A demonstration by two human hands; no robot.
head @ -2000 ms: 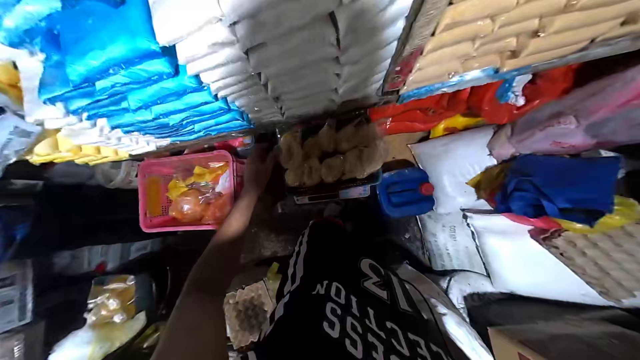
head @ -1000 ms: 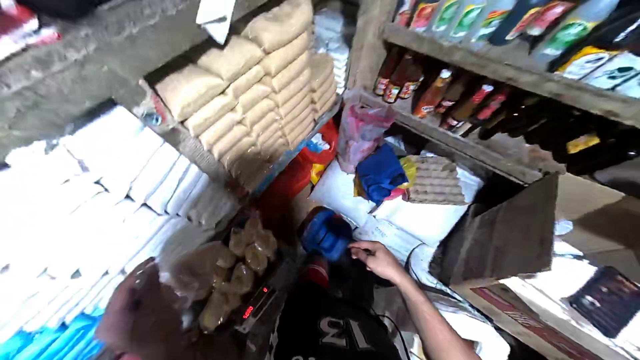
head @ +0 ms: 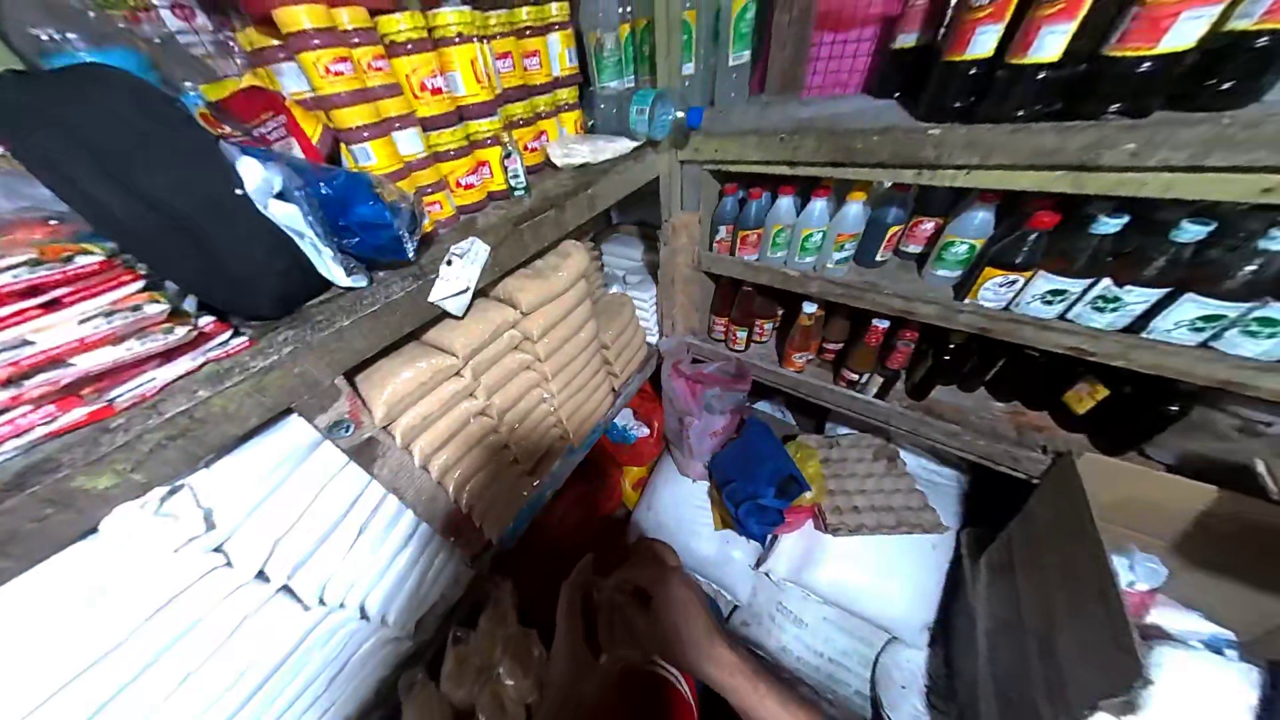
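Note:
In the lower middle of the head view, my right hand [head: 655, 600] is raised with its fingers bent. Directly beside it, in shadow, is what seems to be my left hand [head: 570, 625]; its fingers are hard to make out. Whether either hand holds anything cannot be told. Left of the hands are knotted clear plastic bags with brown contents [head: 490, 655]. Beyond them stand stacked packs of a tan product [head: 510, 370]. White filled sacks [head: 690, 510] lie to the right, bearing a blue cloth or bag [head: 755, 480] and a grey egg tray [head: 870, 485].
White packs [head: 300, 540] are piled at the lower left, under a wooden shelf [head: 350, 340] with yellow-lidded jars [head: 450, 75]. Wooden shelves [head: 1000, 310] at the right hold many bottles. An open cardboard box [head: 1060, 590] stands at the lower right. A pink plastic bag [head: 705, 405] is in the corner.
My right hand was apart at the right one second ago, near a blue container; now it is beside what seems to be my left hand. The view has swung up toward the shelves.

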